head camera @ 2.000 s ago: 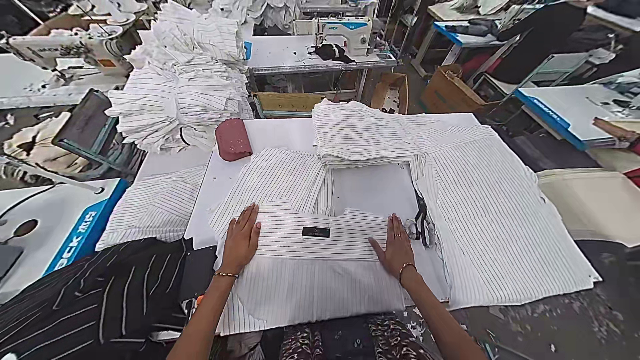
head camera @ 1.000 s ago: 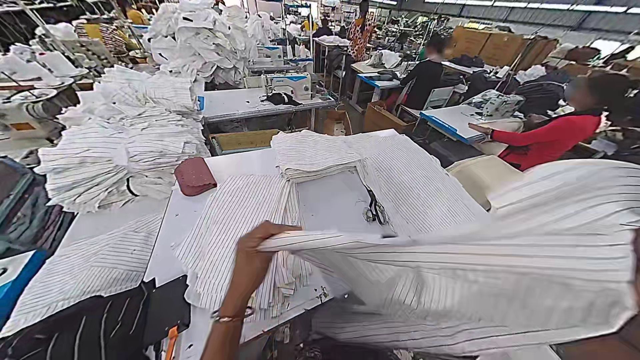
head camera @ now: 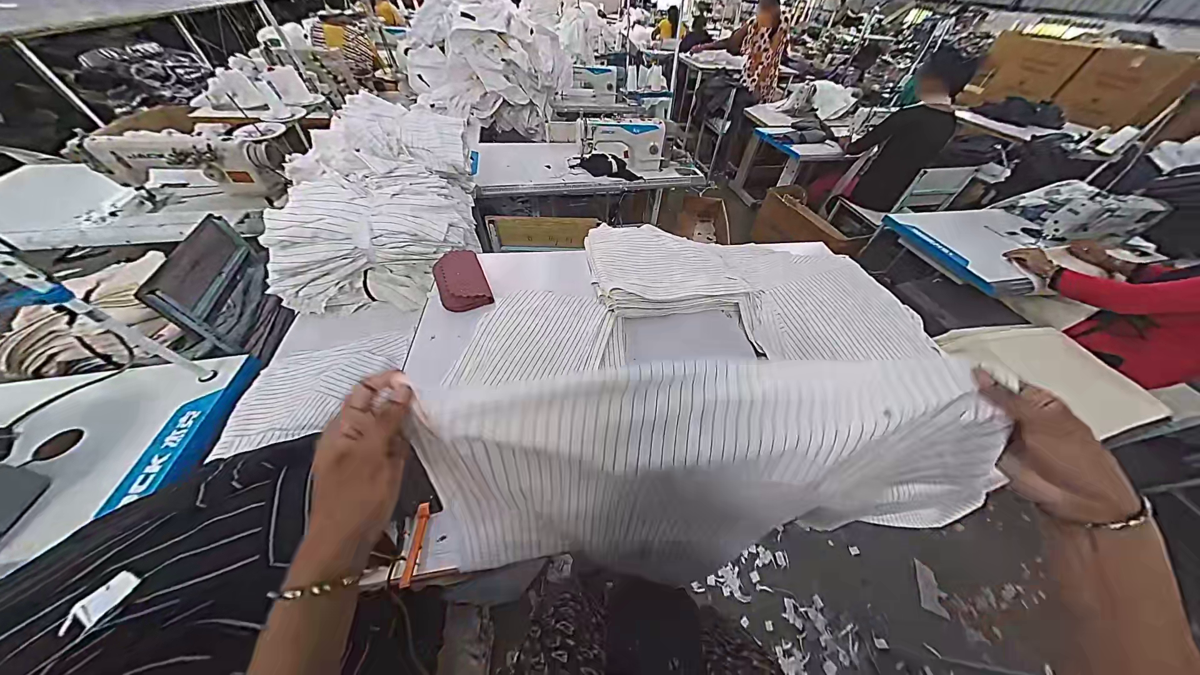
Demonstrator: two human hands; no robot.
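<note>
A white striped fabric piece (head camera: 656, 450) hangs stretched between my two hands above the near side of the white table. My left hand (head camera: 361, 450) grips its left corner, and my right hand (head camera: 1050, 450) pinches the right end, somewhat blurred. Behind it lie a folded stack of striped fabric (head camera: 656, 267), a flat striped stack (head camera: 530, 333) at the left and more striped cloth (head camera: 839, 309) at the right. A dark red scalloped pad (head camera: 462, 280) rests near the table's far left corner. The scissors are mostly hidden by the raised cloth.
A tall pile of bundled striped fabric (head camera: 370, 234) stands at the back left. A sewing machine (head camera: 623, 145) is on a table behind. An orange-handled tool (head camera: 414, 544) lies at the near edge. A person in red (head camera: 1125, 309) sits at the right; paper scraps litter the floor.
The striped piece with a dark label lay flat under both hands two seconds ago. One second ago, striped cloth was lifted and swung to the right; now striped cloth is spread between both hands.
</note>
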